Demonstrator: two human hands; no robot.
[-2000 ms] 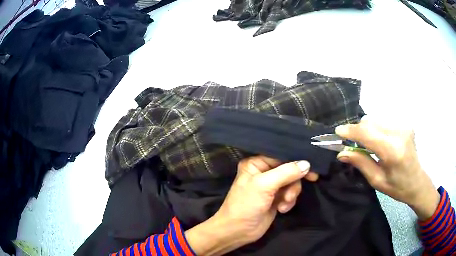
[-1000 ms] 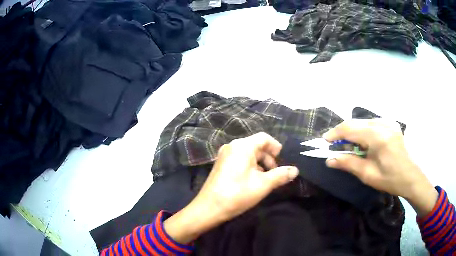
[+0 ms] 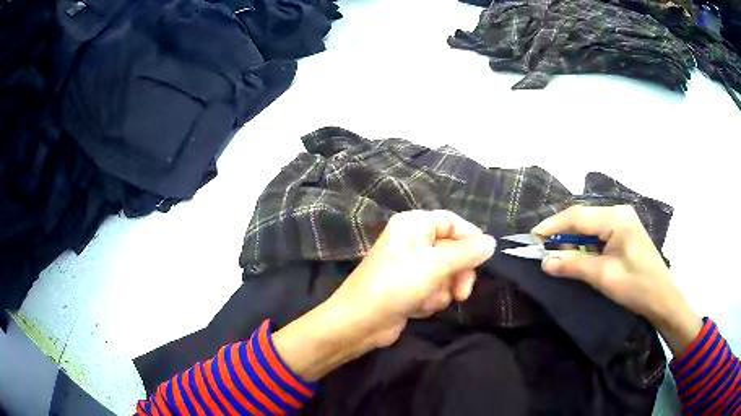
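Note:
The plaid garment (image 3: pixel 325 213) lies bunched on the white table, with its black lining (image 3: pixel 236 325) spread toward me. A dark band (image 3: pixel 561 305) runs over the plaid below my right hand. My left hand (image 3: pixel 414 276) is above the garment's middle, thumb and forefinger tips pinched together; whether a thread is between them is too small to tell. My right hand (image 3: pixel 617 256) holds the thread snips (image 3: pixel 573 244), blue on the grip. Their silver blades are slightly apart and point left, close to my left fingertips.
A heap of navy garments (image 3: pixel 162 106) covers the left side of the white table (image 3: pixel 390 81). A pile of other plaid pieces (image 3: pixel 585 41) lies at the far right. Yellow-green marking (image 3: pixel 36 337) shows at the table's left edge.
My left hand has let go of the dark band and its fingertips have closed together. The band now lies lower on the garment. The snips' blades are closer together than a second ago.

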